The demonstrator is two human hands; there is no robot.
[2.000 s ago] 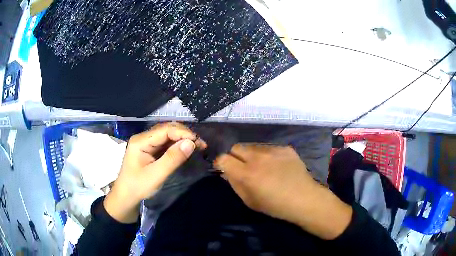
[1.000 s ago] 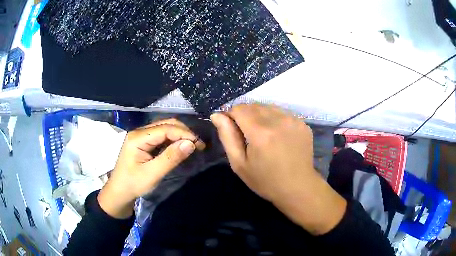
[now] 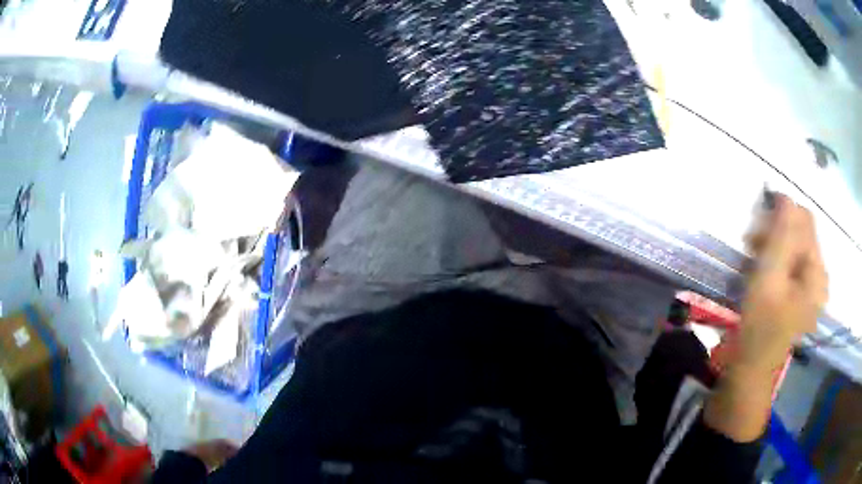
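The speckled black fabric (image 3: 539, 90) lies on the white machine table with one corner at the front edge. A plain black fabric panel (image 3: 293, 66) lies beside it on the left. Grey cloth (image 3: 406, 227) rests on my lap below the table edge. My right hand (image 3: 786, 274) is raised over the table's front edge at the far right, blurred; a small dark spot shows at its fingertips, too unclear to name. My left hand (image 3: 215, 452) is low at the bottom left, small and blurred, mostly hidden by the dark sleeve and clothing.
A blue basket (image 3: 137, 203) with off-white scraps stands left of my lap. A red basket (image 3: 707, 310) with dark and grey cloth is partly behind my right arm. A thin black cable (image 3: 728, 132) crosses the table (image 3: 605, 222). A red stool (image 3: 102, 449) and a cardboard box (image 3: 28, 364) are at lower left.
My hands have parted: the right moved far right, the left dropped to the bottom left. The view has turned and tilted, showing more of the blue basket and the grey cloth on my lap.
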